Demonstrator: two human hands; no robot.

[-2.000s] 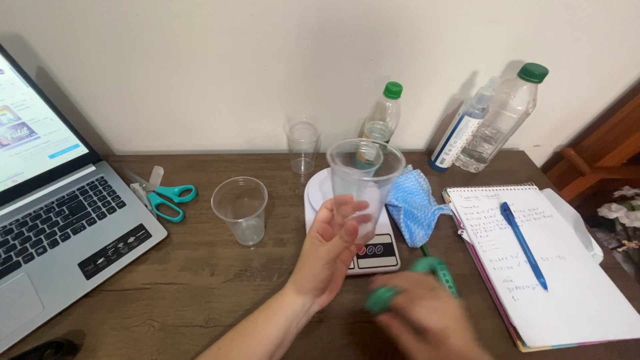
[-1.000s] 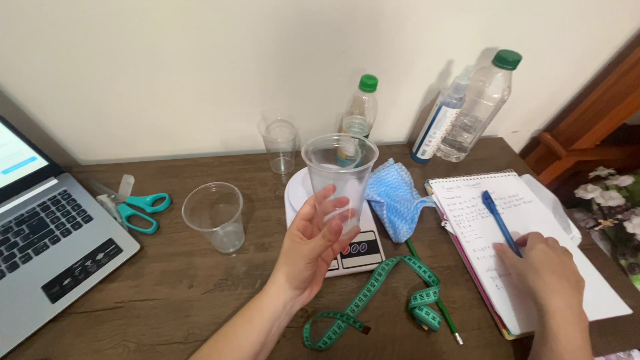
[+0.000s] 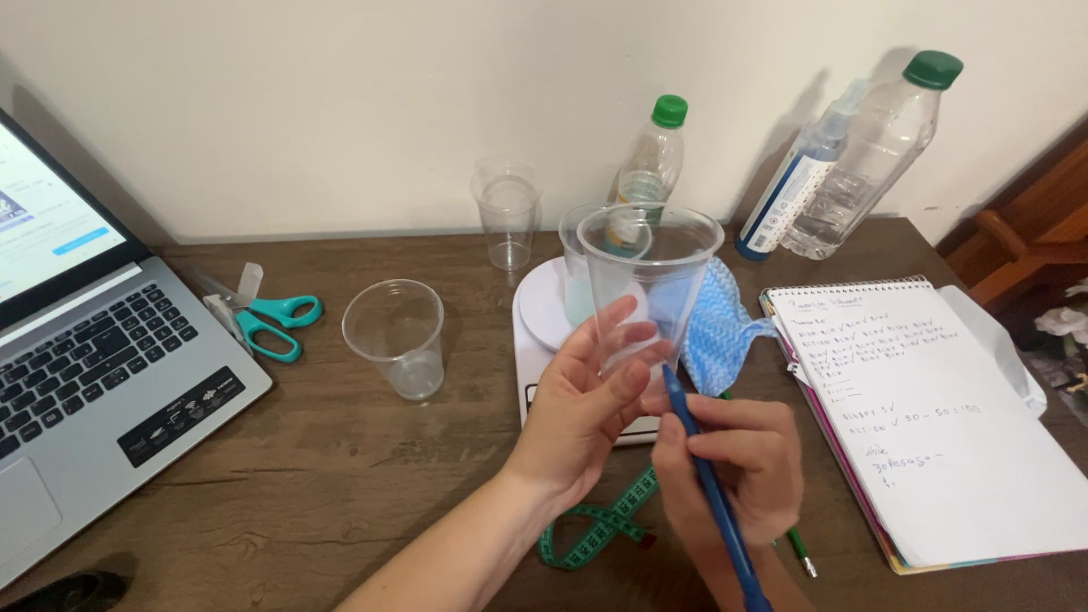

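Note:
My left hand (image 3: 586, 399) holds a clear plastic cup (image 3: 650, 289) upright, raised in front of a white kitchen scale (image 3: 531, 340). In my right hand (image 3: 739, 467) is a blue pen (image 3: 718, 501), its tip at the lower side of that cup. Behind the held cup, another clear cup (image 3: 580, 289) stands on the scale, partly hidden. A blue patterned cloth (image 3: 718, 331) lies to the right of the scale. Below my hands a green tape measure (image 3: 595, 535) lies on the table, partly covered, with a green pencil (image 3: 799, 548) beside my right wrist.
One clear cup (image 3: 399, 340) stands left of the scale, another (image 3: 508, 221) near the wall. Teal scissors (image 3: 276, 323) lie beside a laptop (image 3: 102, 357). Bottles with green caps (image 3: 670, 112) (image 3: 932, 70) and a blue spray bottle (image 3: 786, 191) stand at the back. A spiral notebook (image 3: 943, 425) lies right.
My right hand has picked up the blue pen from the notebook and brought it left to the cup. My left hand still holds the cup.

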